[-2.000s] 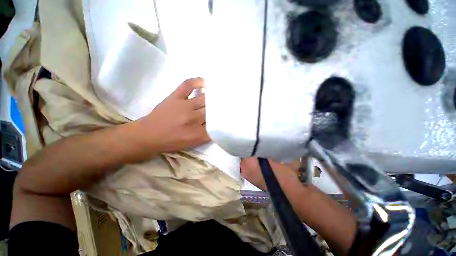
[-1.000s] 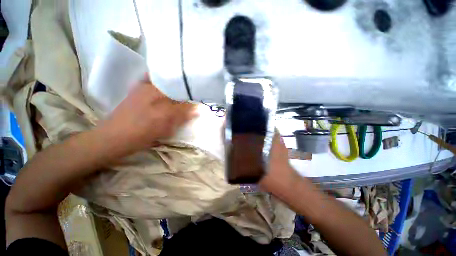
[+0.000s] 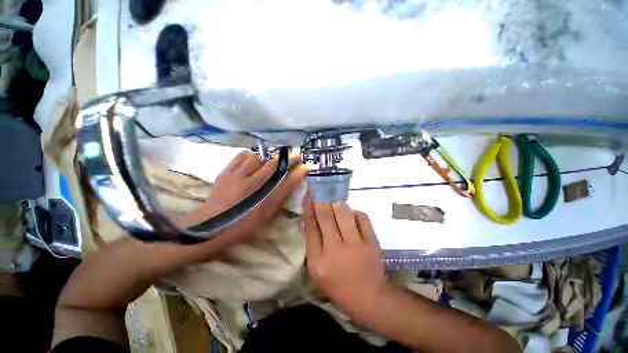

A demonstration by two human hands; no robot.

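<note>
Crumpled tan fabric [image 3: 265, 265] spreads from the needle area over the table edge to my lap, with a pale edge between my hands. My left hand [image 3: 237, 185] lies on it at the needle area, partly hidden behind the shiny metal guard [image 3: 124, 172]. My right hand [image 3: 348, 258] is flat with fingers close together, beside the fabric's right edge. Its fingertips are just below a grey metal cylinder [image 3: 329, 186]. What either hand grips underneath is hidden. The white machine head [image 3: 385, 62] fills the top.
Yellow-handled [image 3: 500, 183] and green-handled [image 3: 540, 176] shears loops and orange-green snips [image 3: 447, 167] lie right of my hands. Brown patches [image 3: 418, 212] are on the table. A blue crate [image 3: 598, 296] with tan and white scraps is below right; a cardboard box [image 3: 155, 320] is below left.
The view has shifted right, so the guard now looms at left and the shears show fully. My left hand has moved to the needle area, close beside my right hand, which is now in clear view.
</note>
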